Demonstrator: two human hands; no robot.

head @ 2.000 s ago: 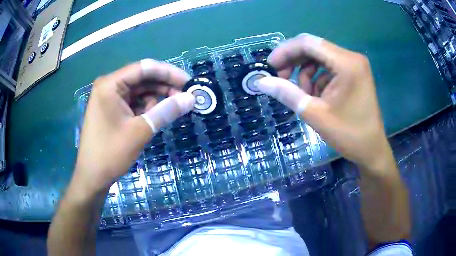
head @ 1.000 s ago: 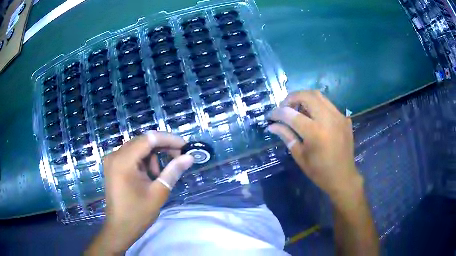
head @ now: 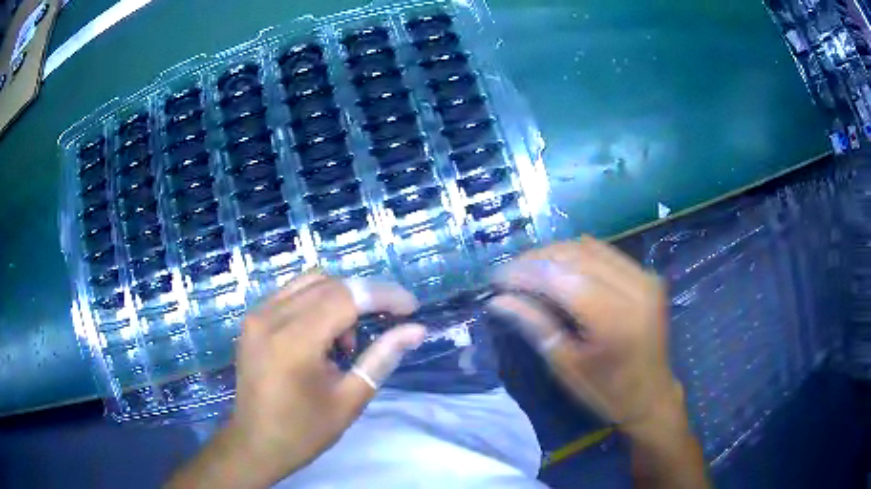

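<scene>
The clear blister tray (head: 296, 256) lies tilted across the bench, with black speaker units (head: 320, 145) standing edge-on in its columns. The slots near its front edge show no dark units. My left hand (head: 310, 358) is at the tray's front edge, with whitish cots on thumb and finger. A dark unit (head: 380, 323) shows edge-on, pinched between them. My right hand (head: 597, 329) is blurred, just right of my left, thumb and fingers close together. A dark shape shows by its fingers; I cannot tell whether it is a held unit.
The green bench top (head: 649, 86) extends right of the tray. A brown cardboard sheet (head: 24, 76) and a white strip (head: 100, 29) are at upper left. Other filled trays (head: 817, 57) stand at upper right. My white clothing (head: 411, 444) is below the hands.
My right hand has left the rightmost column, where a unit now stands, and moved down and left towards my left hand. The left hand's unit has turned from face-up to edge-on.
</scene>
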